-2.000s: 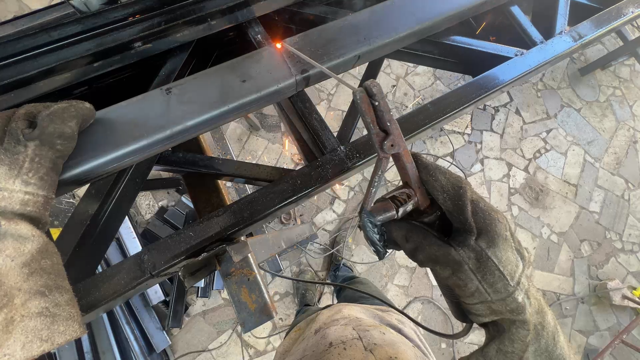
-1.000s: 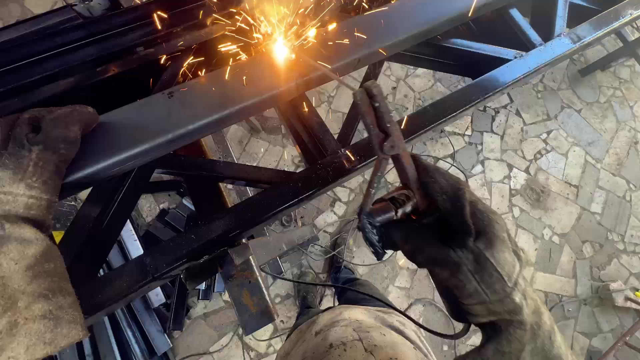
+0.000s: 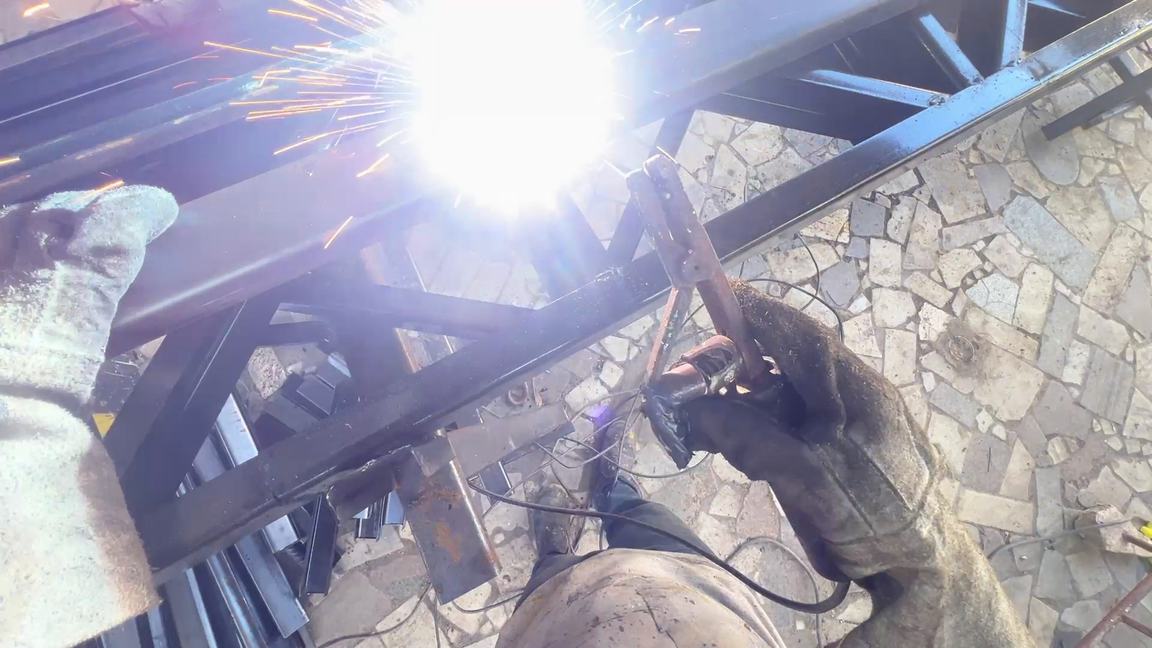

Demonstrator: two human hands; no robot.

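In a thick leather welding glove, my right hand (image 3: 774, 414) grips a welding electrode holder (image 3: 688, 243). A short stretch of the electrode (image 3: 616, 169) shows at its jaws; the rest vanishes in a white arc glare (image 3: 517, 99) with sparks flying left. That glare covers part of a wide dark steel beam (image 3: 270, 220). My gloved left hand (image 3: 81, 261) rests on the beam's left end, its fingers partly out of sight. Below the beam runs the lower steel rail (image 3: 423, 387) of a truss, joined by diagonal steel braces (image 3: 193, 387).
A rusty steel plate (image 3: 445, 531) hangs by the lower rail. Steel profiles (image 3: 238, 540) lie at the lower left. A black cable (image 3: 648, 526) loops across my front, above the stone-paved floor (image 3: 1008, 360). More dark steel members (image 3: 81, 99) run along the upper left.
The small orange glow at the electrode tip has grown into sparks, then a large white arc glare. Both hands have kept nearly the same places.
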